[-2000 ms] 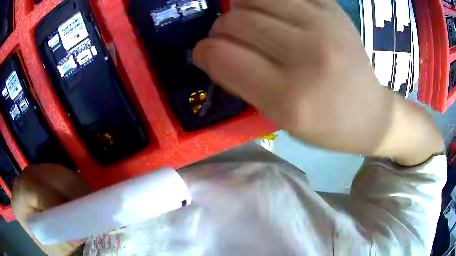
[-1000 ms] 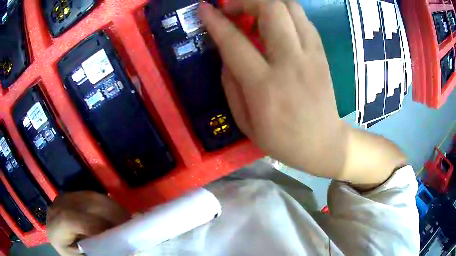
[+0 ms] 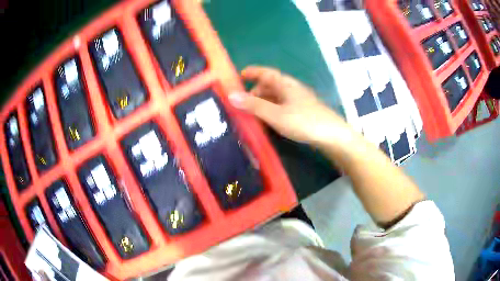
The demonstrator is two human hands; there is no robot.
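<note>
The red-orange foam tray (image 3: pixel 282 189) holds two rows of phones without back covers, tilted across the left and middle. The nearest-row rightmost phone (image 3: pixel 222 156) shows a white label area and a gold round part. My right hand (image 3: pixel 282 104) is at the tray's right edge, thumb and fingers apart, thumb tip at the rim beside that phone; I see nothing held. A white sheet with dark pieces, a backing sheet (image 3: pixel 60 258), stands at the lower left corner over the tray's edge. My left hand is not discernible there. The frame is motion-blurred.
Green mat (image 3: pixel 263 33) lies beyond and right of the tray. A stack of black-and-white sticker sheets (image 3: pixel 359 71) lies right of my hand. More red-orange trays with phones (image 3: pixel 436 118) stand at the far right. Grey floor (image 3: pixel 438 175) shows below them.
The view has widened and shifted to show the whole tray. My right hand has moved off the phone to the tray's right edge. My left hand has dropped from sight; dark pieces now show on the sheet.
</note>
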